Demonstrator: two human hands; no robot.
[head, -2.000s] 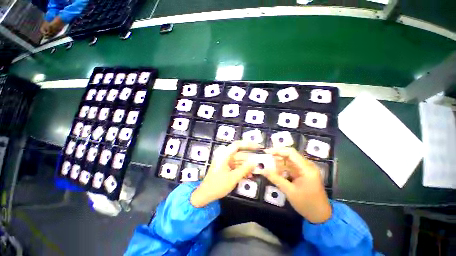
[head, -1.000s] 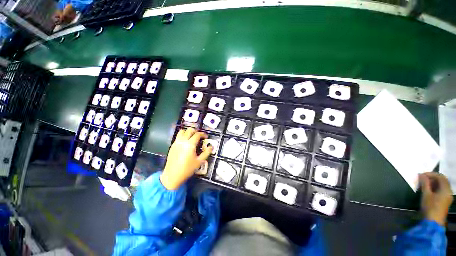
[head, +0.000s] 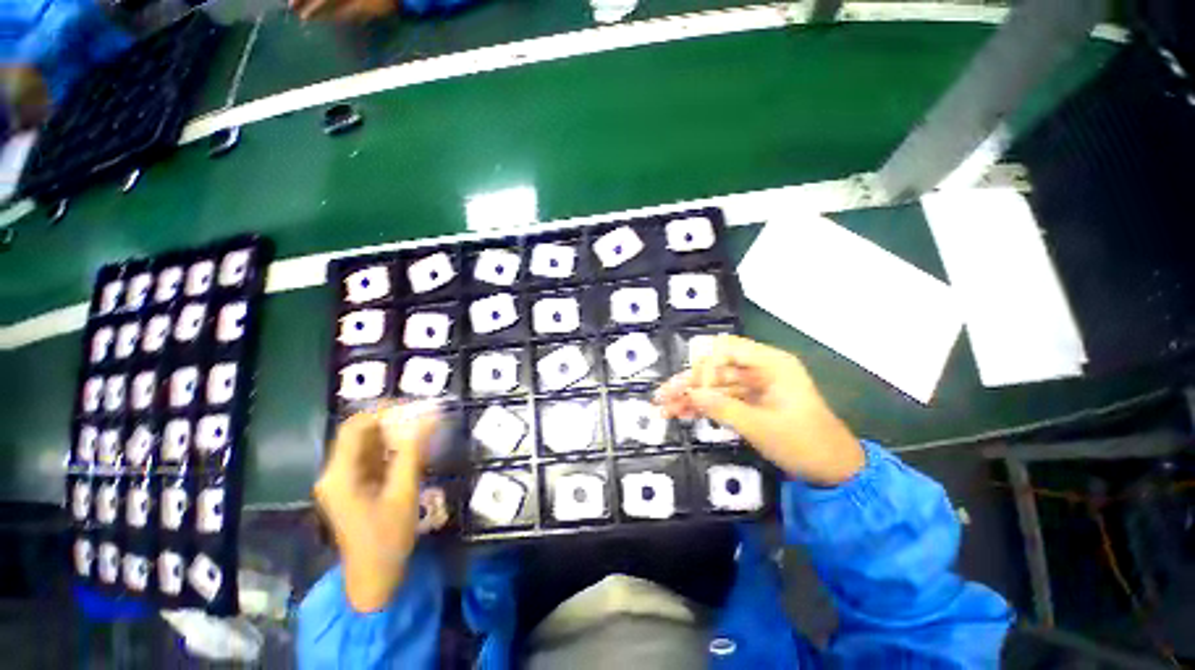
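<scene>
The black compartment tray (head: 540, 397) lies in front of me, with white parts (head: 633, 355) with dark round centres in its pockets. My left hand (head: 417, 425) is over the tray's lower left, its fingers closed on a blurred white part. My right hand (head: 675, 397) is over the right side of the tray, thumb and fingertips close together. Whether a tiny piece is between them cannot be told. Both hands hide some pockets. A white sheet (head: 852, 299) lies right of the tray.
A second filled tray (head: 249, 432) is at the left. Another white sheet (head: 1006, 295) lies farther right, near a grey post (head: 983, 98). The green belt (head: 577, 124) carries small black frames (head: 341, 119). Other people's hands (head: 343, 8) show at the top. Crumpled white scraps (head: 216, 634) are below the left tray.
My right hand has left the white sheet and come back over the tray. My left hand has lifted a white part from the lower left pockets. The view has shifted to the right.
</scene>
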